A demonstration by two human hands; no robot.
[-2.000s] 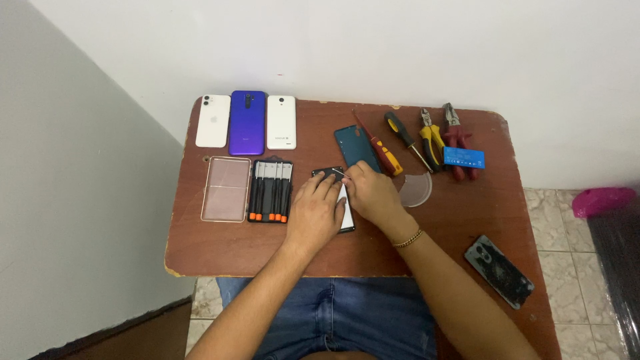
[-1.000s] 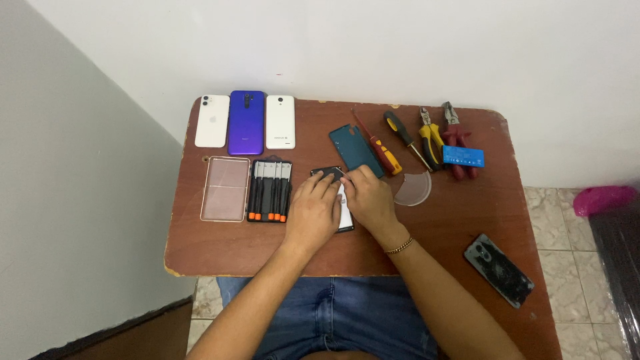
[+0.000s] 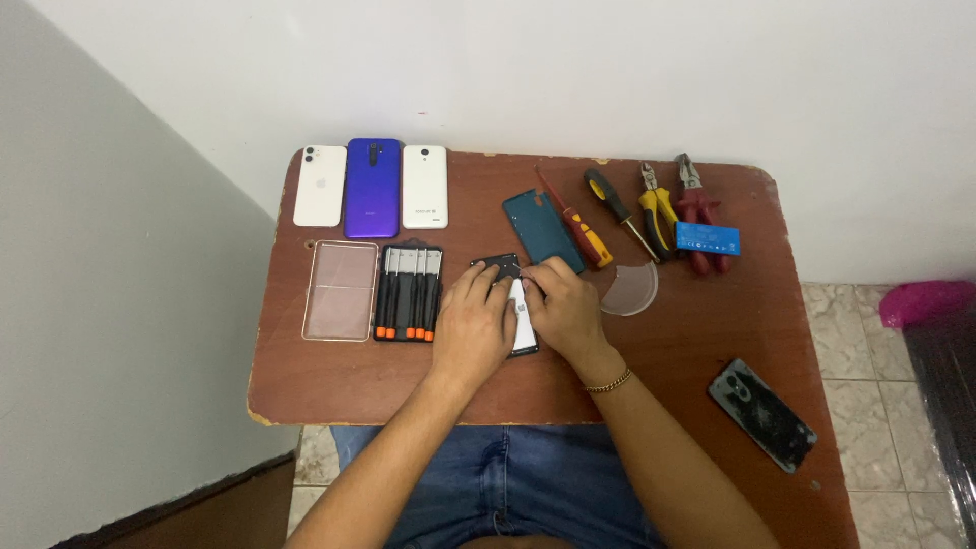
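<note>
An opened smartphone point(image 3: 524, 324), black at its top with a white part below, lies on the brown wooden table point(image 3: 381, 396). My left hand point(image 3: 474, 320) rests over its left side, fingertips on the black upper part; whether it grips the phone is hidden. In my right hand point(image 3: 563, 301) a thin metal tool point(image 3: 518, 267) is pinched, its end at the phone's upper right. A teal phone back cover point(image 3: 543, 229) lies just beyond that hand. The screwdriver set case point(image 3: 408, 293), with several orange-ended precision screwdrivers, is left of my left hand.
A clear plastic lid point(image 3: 340, 290) and white point(image 3: 319, 187), purple point(image 3: 372, 191) and white point(image 3: 425, 191) phones lie left. At right are screwdrivers point(image 3: 591, 236), point(image 3: 610, 200), yellow-black pliers point(image 3: 656, 210), red-handled pliers point(image 3: 695, 206), a blue battery point(image 3: 707, 238), a translucent disc point(image 3: 633, 290) and a scuffed phone point(image 3: 762, 415).
My right hand has shifted slightly at the phone's upper part. The teal cover has moved a little away from its position two seconds ago. My left hand stays on the phone.
</note>
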